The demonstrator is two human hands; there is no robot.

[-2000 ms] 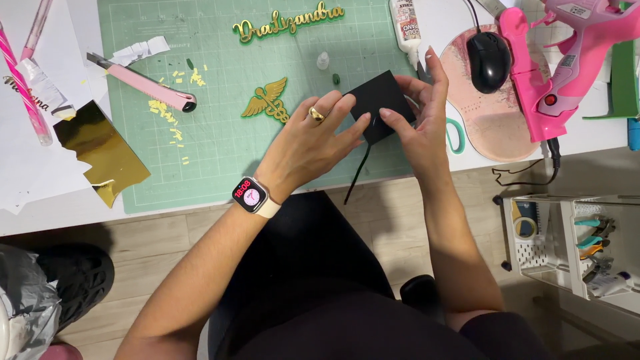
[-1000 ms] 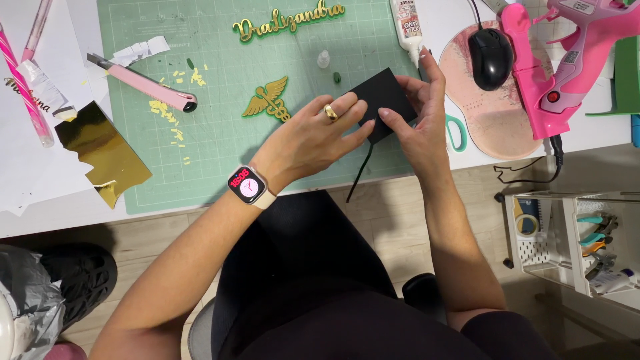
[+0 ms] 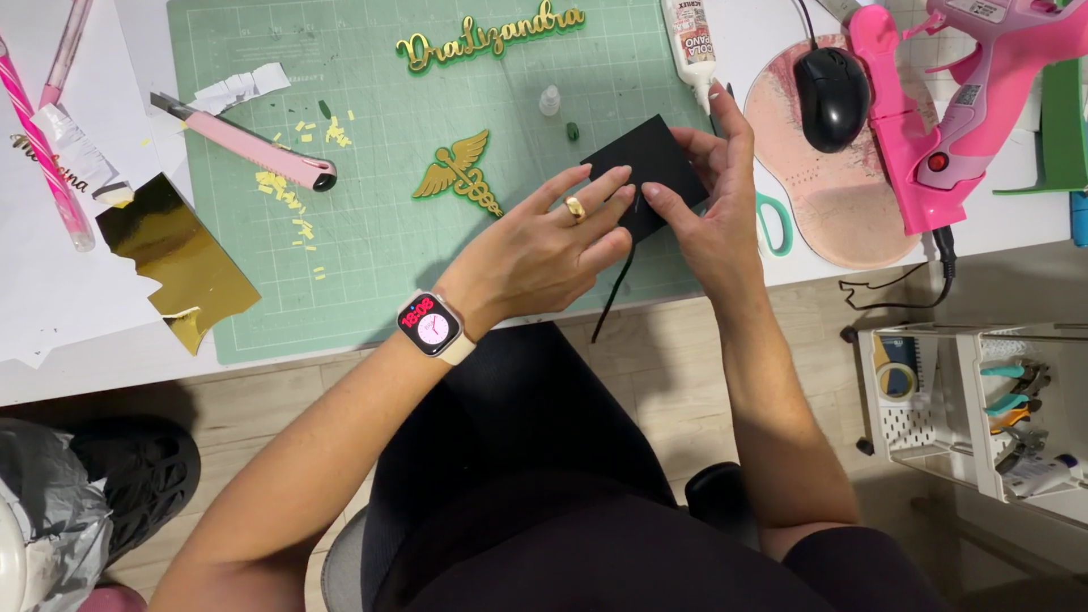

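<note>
A black square card-like piece [image 3: 650, 166] is between my hands at the near right of the green cutting mat [image 3: 357, 212]. My right hand [image 3: 718, 195] grips its right edge, thumb on top and fingers behind. My left hand [image 3: 552, 238], with a ring and a watch at the wrist, rests its fingertips on the piece's left part. A thin black cord or ribbon [image 3: 615, 293] hangs from it past the mat's edge. Left of my hands lies a gold winged-staff emblem with green edging [image 3: 459, 174]. Gold script lettering backed in green [image 3: 490, 36] lies at the top.
A pink utility knife [image 3: 255, 146] lies among yellow paper bits on the left. Gold mirror sheet [image 3: 183, 263] lies beyond the mat's left edge. Glue bottle [image 3: 693, 42], teal-handled scissors [image 3: 775, 223], black mouse [image 3: 831, 98] and pink glue gun [image 3: 977, 110] stand or lie rightward. A cart [image 3: 977, 408] holds tools.
My hands stay on the black piece. My left fingers and wrist have shifted slightly over it; nothing has been let go.
</note>
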